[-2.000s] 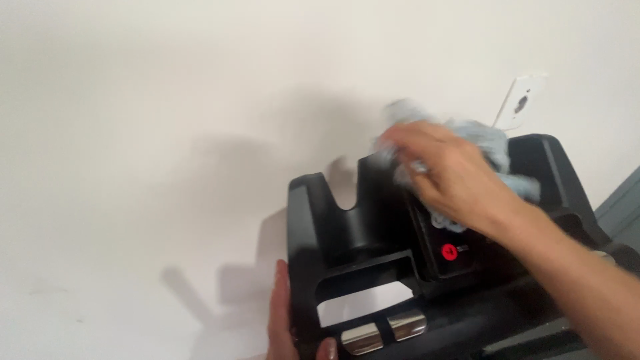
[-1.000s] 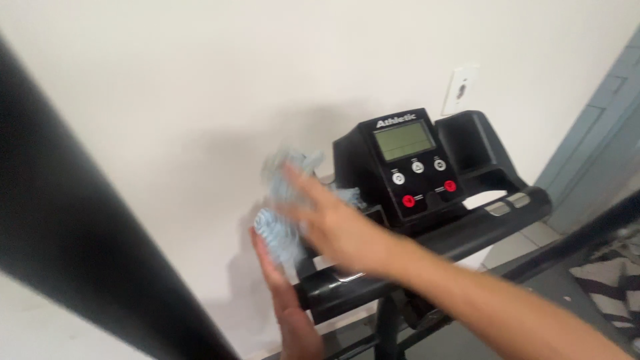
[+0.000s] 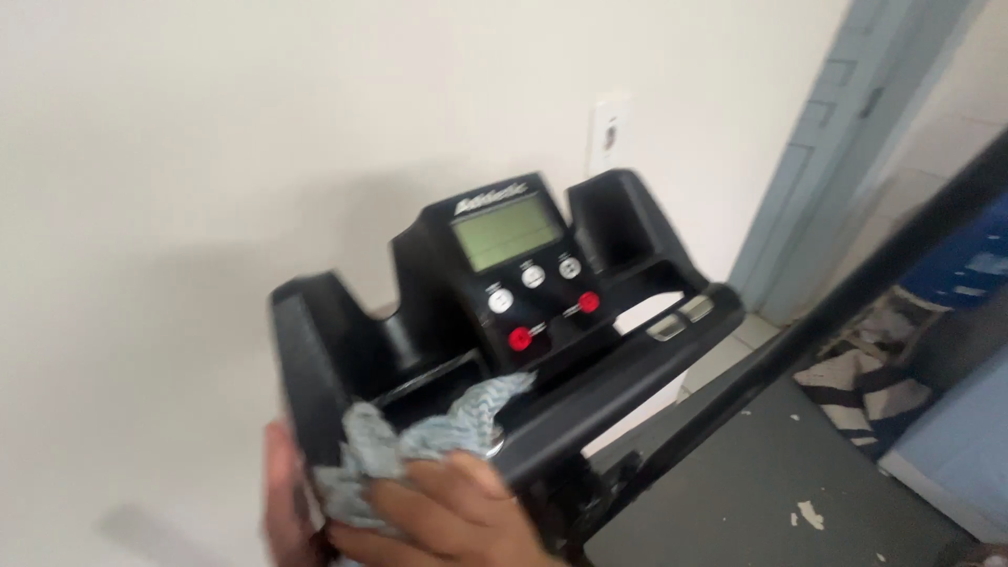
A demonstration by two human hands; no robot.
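Observation:
A black treadmill console (image 3: 441, 291) with a grey-green display (image 3: 506, 231), white and red buttons and a front handlebar (image 3: 622, 378) fills the middle of the view. Bunched in my right hand (image 3: 449, 512), a light blue patterned cloth (image 3: 449, 433) lies against the console's lower left corner and the left end of the handlebar. My left hand (image 3: 285, 492) is at the console's outer left side, partly hidden by the console and the cloth; its fingertips are not seen. Metal sensor plates (image 3: 681, 317) show on the handlebar's right part.
Behind the console stands a pale wall with a white outlet plate (image 3: 609, 135). A black bar (image 3: 795, 346) slants across the right side, over a dark grey surface (image 3: 756, 480) with chipped spots. Farther right are a blue-grey door (image 3: 823, 134) and a black and white striped fabric (image 3: 862, 386).
Two seconds ago my right hand and the cloth were over the console's upper middle, covering the display; now they are at its lower left. My left hand remains by the left side.

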